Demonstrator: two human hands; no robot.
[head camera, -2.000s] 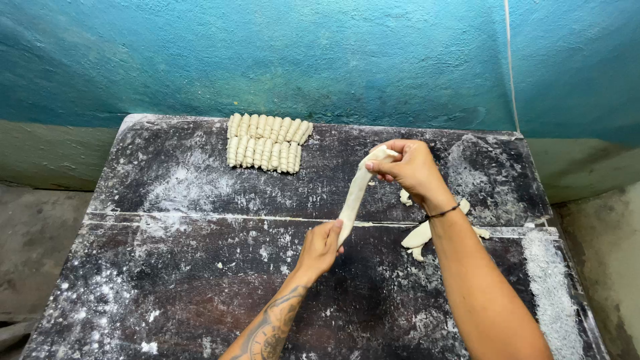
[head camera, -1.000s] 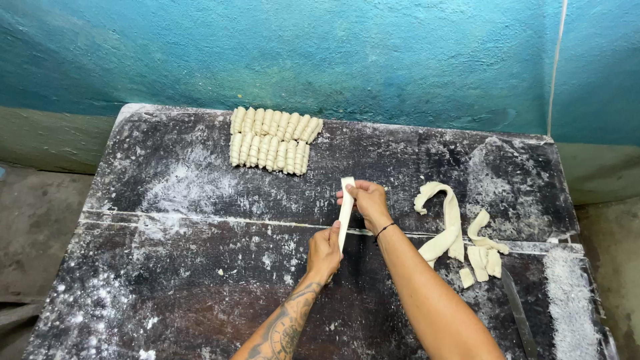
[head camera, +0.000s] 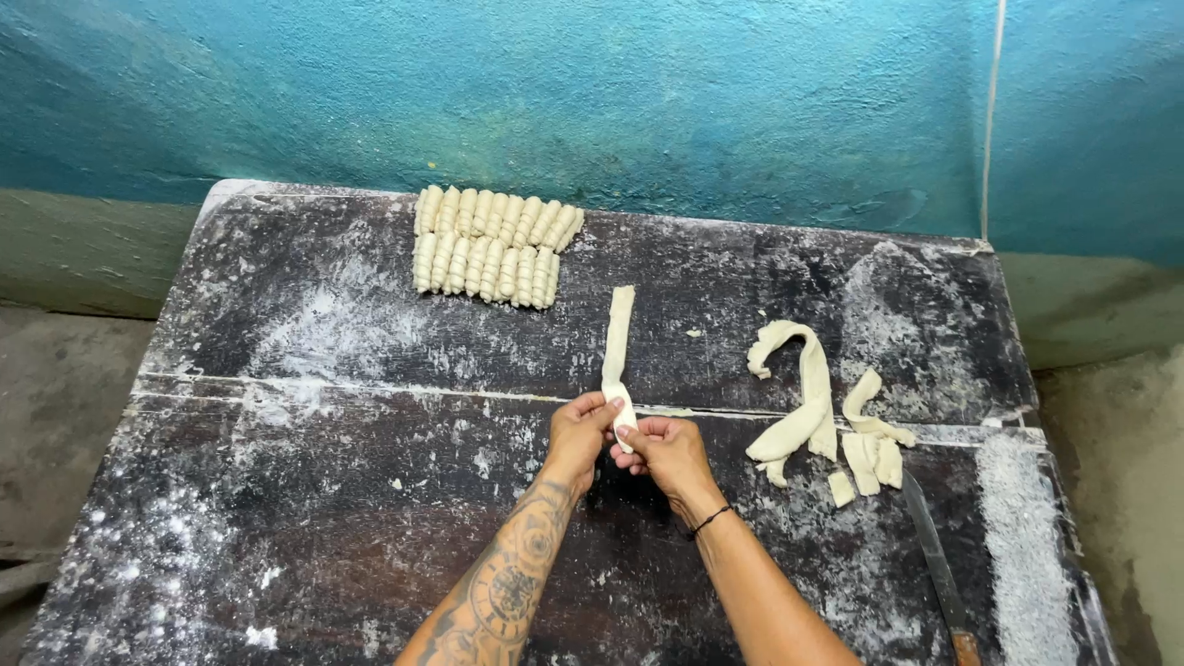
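A long, narrow strip of dough (head camera: 618, 342) lies on the floured wooden table (head camera: 388, 518), its far end pointing toward the wall. My left hand (head camera: 581, 433) pinches the near part of the strip from the left. From the right, my right hand (head camera: 668, 455) grips the same strip's near end between thumb and fingers. Both hands are close together, just at the table's long seam. Beyond them to the left, two rows of rolled, ridged dough pieces (head camera: 495, 245) sit side by side near the table's back edge.
Right of my hands lie a curled dough strip (head camera: 814, 379) and several smaller dough scraps (head camera: 862, 458). A knife (head camera: 936, 555) with a wooden handle rests near them. A thick band of flour (head camera: 1022, 555) runs along the right edge. A blue wall (head camera: 592, 102) stands behind the table.
The dough strip was held up off the table between both hands; its far part now lies on the tabletop. Both hands have come together at its near end.
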